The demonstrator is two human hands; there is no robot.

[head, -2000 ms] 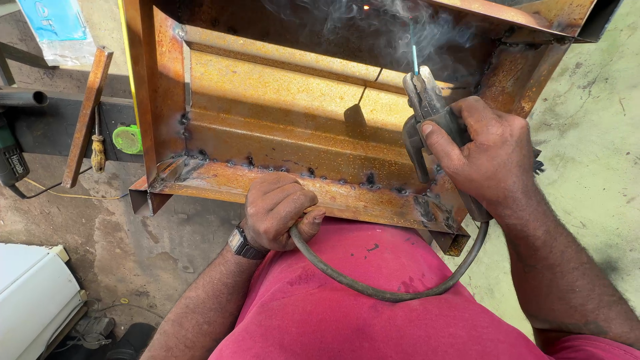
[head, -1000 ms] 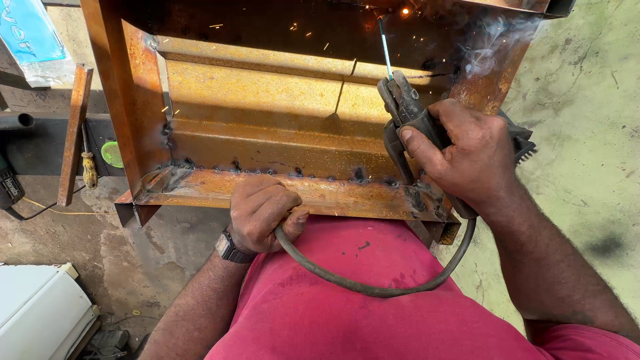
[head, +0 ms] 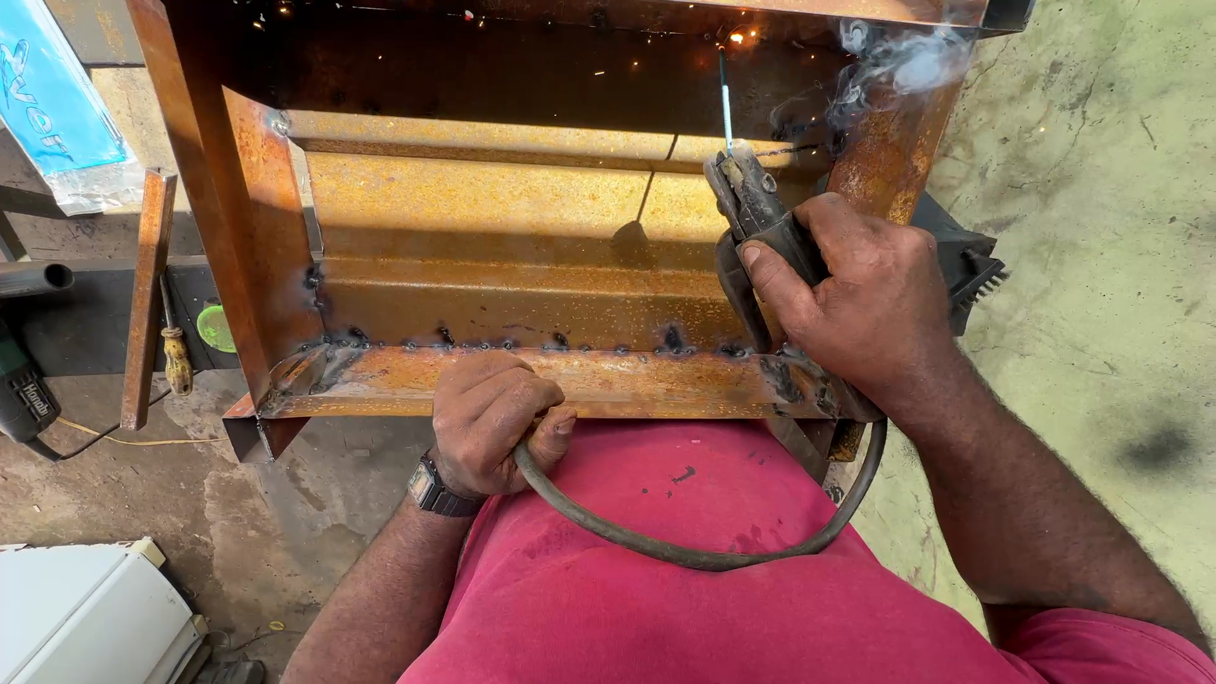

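Note:
My right hand (head: 860, 294) grips a black welding electrode holder (head: 760, 204). A thin welding electrode (head: 727, 104) is clamped in its jaws, and its far end meets a bright arc and sparks at the far inner wall of a rusty steel frame (head: 522, 375). Closed around the welding cable (head: 665, 549), my left hand (head: 499, 418) rests at the frame's near edge. The cable loops across my shirt to the holder. Dark weld spots line the seam between the ribbed steel panel (head: 475, 199) and the near rail.
Left of the frame lie a rusty flat bar (head: 149, 299), a screwdriver (head: 176, 351), a green disc (head: 216, 328) and a green power tool (head: 24, 389). A white casing (head: 90, 613) stands at the lower left. A black object with bristles (head: 974, 271) is behind my right hand.
Two seconds ago the electrode was shorter in view amid smoke, without a bright arc at its tip. Now an arc glows there and sparks fly. My left hand keeps its hold on the cable.

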